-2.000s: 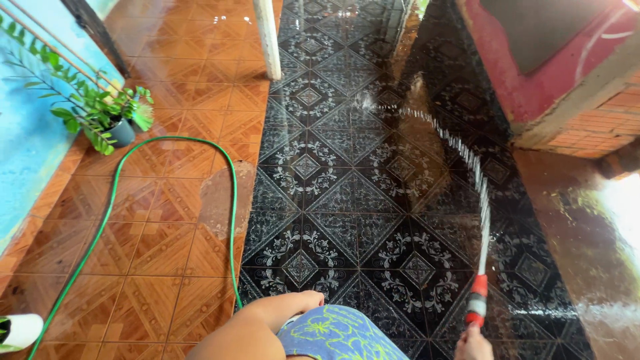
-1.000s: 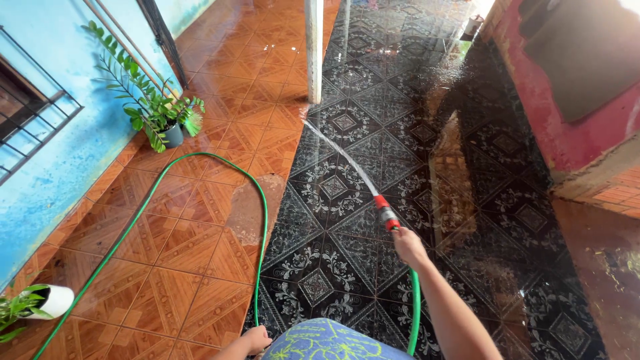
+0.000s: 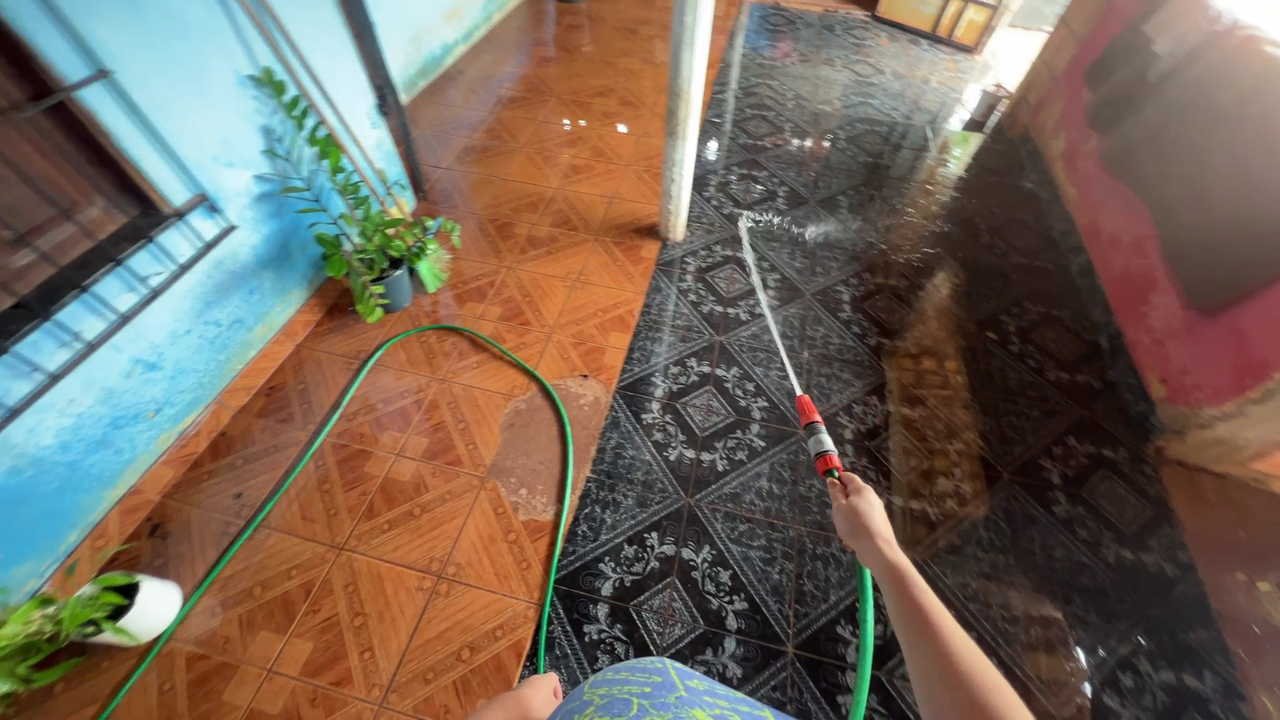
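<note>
My right hand (image 3: 862, 520) is closed around the green garden hose just behind its red and grey spray nozzle (image 3: 818, 436). A thin jet of water (image 3: 768, 310) leaves the nozzle and bends toward the wet black patterned tiles (image 3: 712, 408) near the white post. At the bottom edge, my left hand (image 3: 540, 690) is partly cut off, close to the end of the visible loop of the green hose (image 3: 568, 440); whether it holds the hose is hidden. That loop lies across the orange tiles (image 3: 420, 560) on the left.
A white post (image 3: 686, 120) stands where orange and black tiles meet. Along the blue wall (image 3: 190, 310) are a potted plant (image 3: 396, 288) and a window grille (image 3: 120, 290). A white pot (image 3: 150, 608) lies tilted at lower left. On the right is a pink wall (image 3: 1180, 330).
Two seconds ago the nozzle was at the lower right with its jet arcing up and left. It then swung left, with water landing by the post's foot; now the jet bends right of the post.
</note>
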